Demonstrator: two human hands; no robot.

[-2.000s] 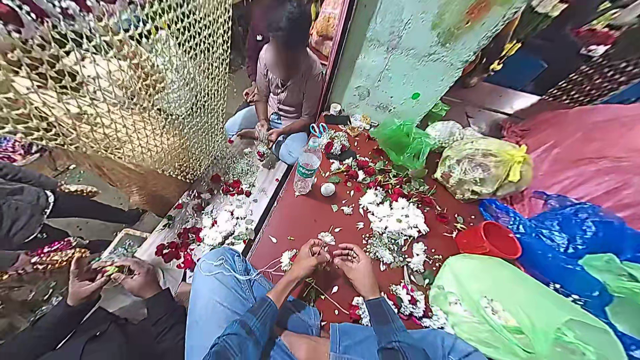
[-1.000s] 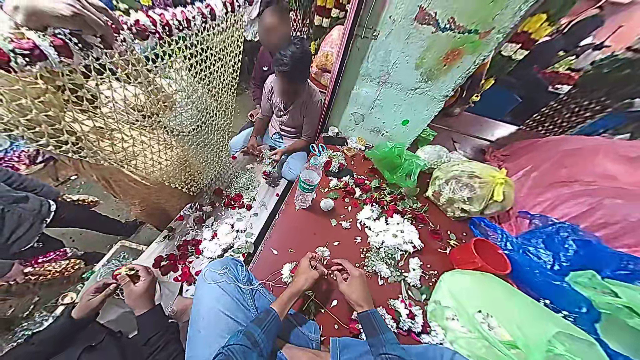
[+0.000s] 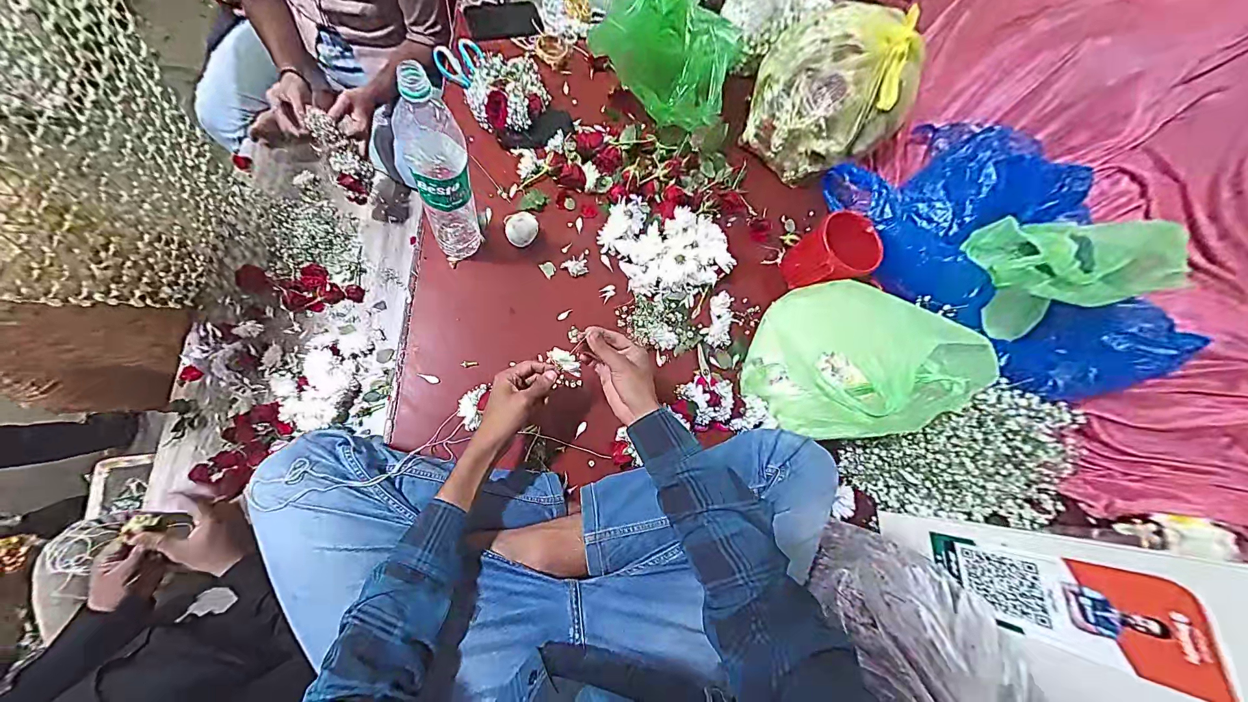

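Observation:
Over the red mat (image 3: 468, 331), my left hand (image 3: 522, 390) pinches a small bunch of white flowers (image 3: 564, 363). My right hand (image 3: 621, 366) is just beside it, thumb and fingertips together at the bunch's upper right; whether thread or a stem is between them is too small to tell. White thread (image 3: 361, 478) runs from near my left hand across my left knee. Beyond my hands lie white chrysanthemum heads (image 3: 673, 253), sprigs of baby's breath (image 3: 655, 322) and red roses (image 3: 673, 175). A white ball, perhaps thread (image 3: 521, 229), stands near the plastic bottle (image 3: 439, 171).
At right are a red plastic cup (image 3: 834, 251), a light green bag (image 3: 868, 361), blue plastic bags (image 3: 975, 205) and pink cloth (image 3: 1121, 97). One person's hands (image 3: 317, 107) hold flowers beyond the bottle; another's (image 3: 166, 546) work at lower left. Blue-handled scissors (image 3: 456, 63) lie behind the bottle.
The view has tilted down toward my lap. My hands stay close together over the mat, and my right hand has come nearer to the left one.

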